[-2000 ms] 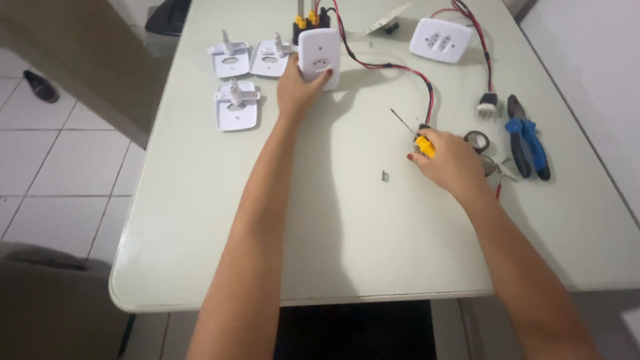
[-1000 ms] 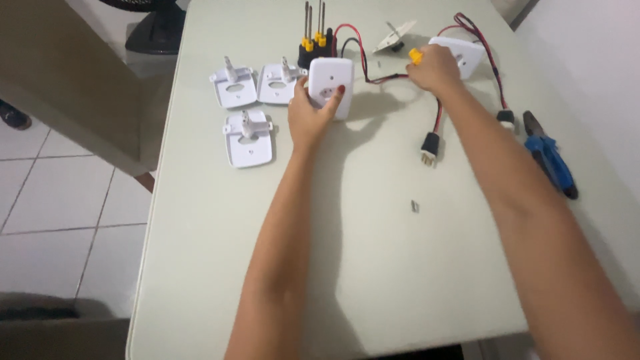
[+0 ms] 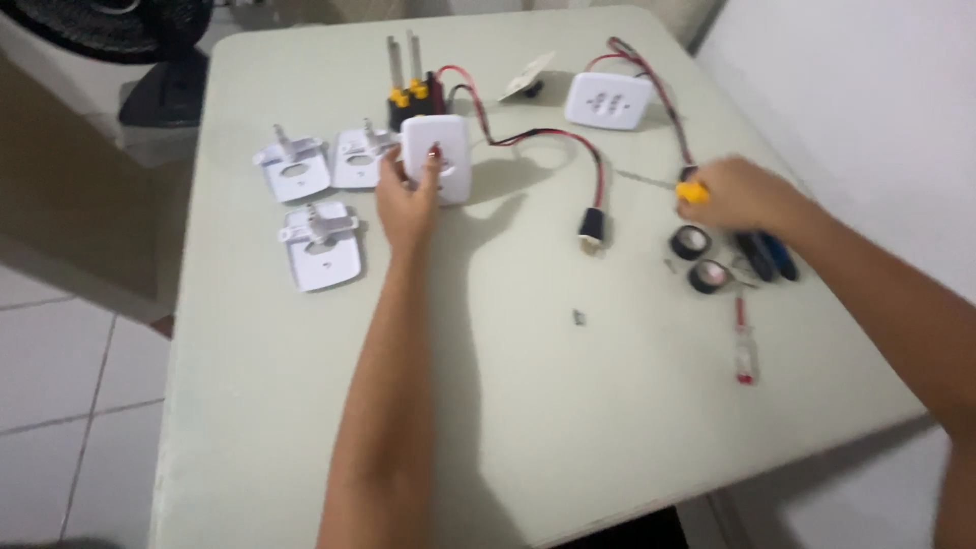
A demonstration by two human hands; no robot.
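Note:
My left hand [image 3: 410,191] grips a white outlet plate [image 3: 456,164] upright by its left side, thumb on its face. Red and black wires [image 3: 526,137] run from behind it to a black plug [image 3: 591,229] lying on the table. My right hand [image 3: 736,194] is closed on the yellow handle of a screwdriver [image 3: 692,191], whose thin shaft points left. That hand is at the right side, above pliers [image 3: 762,255] with blue and black handles. A second white outlet plate [image 3: 608,101] with wires stands farther back.
White plates with plug-like posts [image 3: 296,171], [image 3: 324,252] lie at left. Behind stands a black holder of yellow-handled screwdrivers [image 3: 415,103]. Black tape rolls [image 3: 691,242], a red-tipped clear tester screwdriver [image 3: 744,343] and small metal screws [image 3: 579,317] lie on the pale table [image 3: 518,427]. A black fan [image 3: 164,91] stands beyond.
My right hand, with the yellow-handled screwdriver, has moved from near the far outlet plate to beside the pliers at right. My left hand keeps its hold on the outlet plate. The view has shifted.

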